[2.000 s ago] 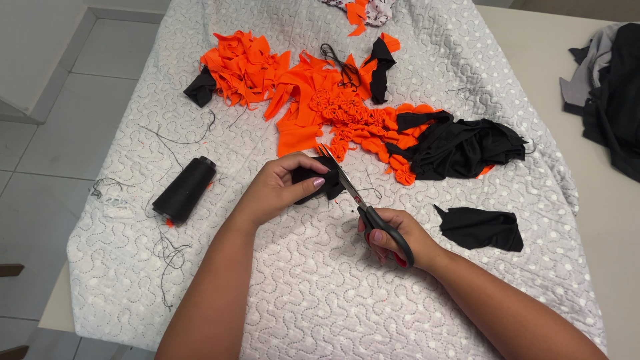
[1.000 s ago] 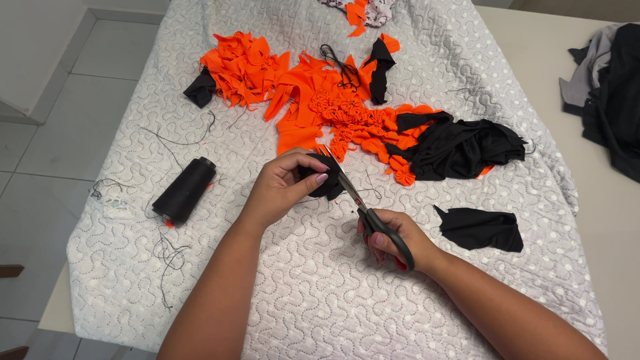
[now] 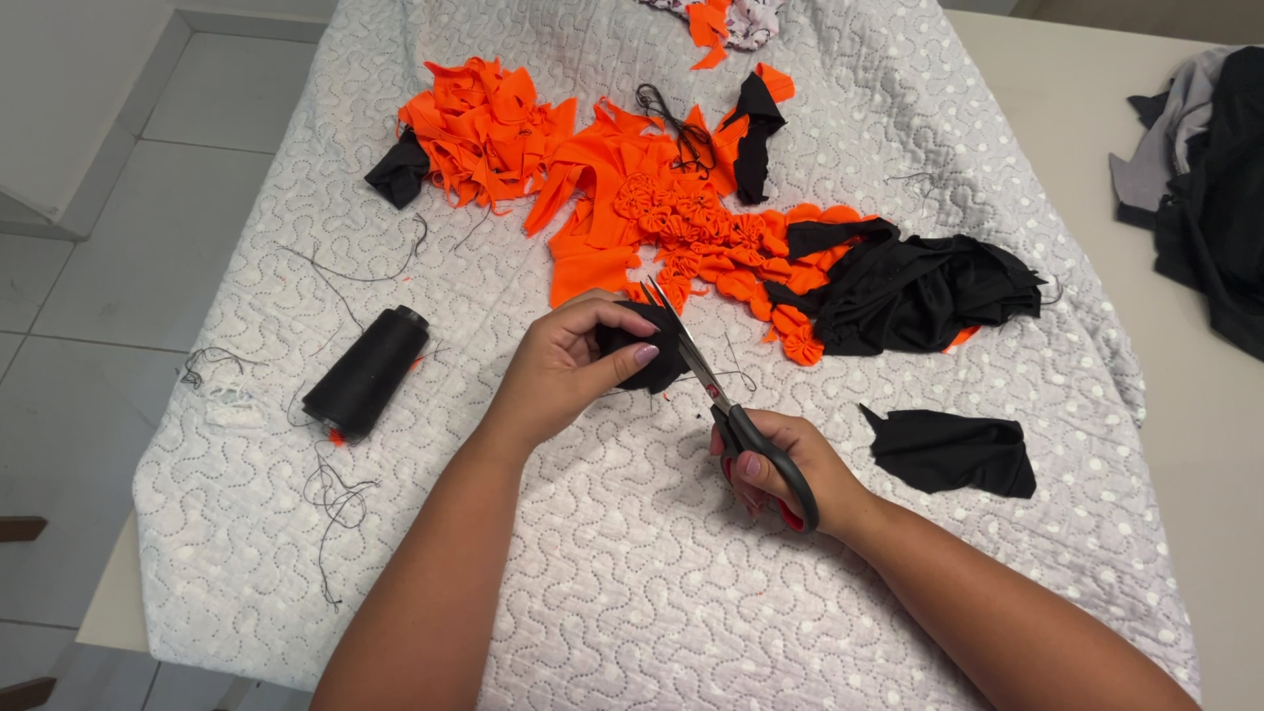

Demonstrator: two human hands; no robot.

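My left hand (image 3: 578, 365) pinches a small piece of black fabric (image 3: 654, 367) between thumb and fingers. My right hand (image 3: 790, 469) grips the black and red handles of a pair of scissors (image 3: 726, 395). The blades are slightly apart and lie at the right edge of that black piece; whether fabric is between them cannot be told. Just beyond my hands lie orange fabric rosettes (image 3: 691, 212) and orange scraps (image 3: 484, 128). A heap of black fabric (image 3: 918, 286) adjoins the rosettes, and a flat black scrap (image 3: 948, 452) rests to the right of my right hand.
A cone of black thread (image 3: 365, 373) lies on its side left of my left hand, with loose thread (image 3: 336, 499) near it. A quilted pale cover (image 3: 632, 602) is spread over the table. Dark and grey cloth (image 3: 1215, 197) lies at the far right; tiled floor shows at left.
Around the black piece my left fingers have shifted slightly, and the piece has turned a little. My right hand keeps the scissors in nearly the same place.
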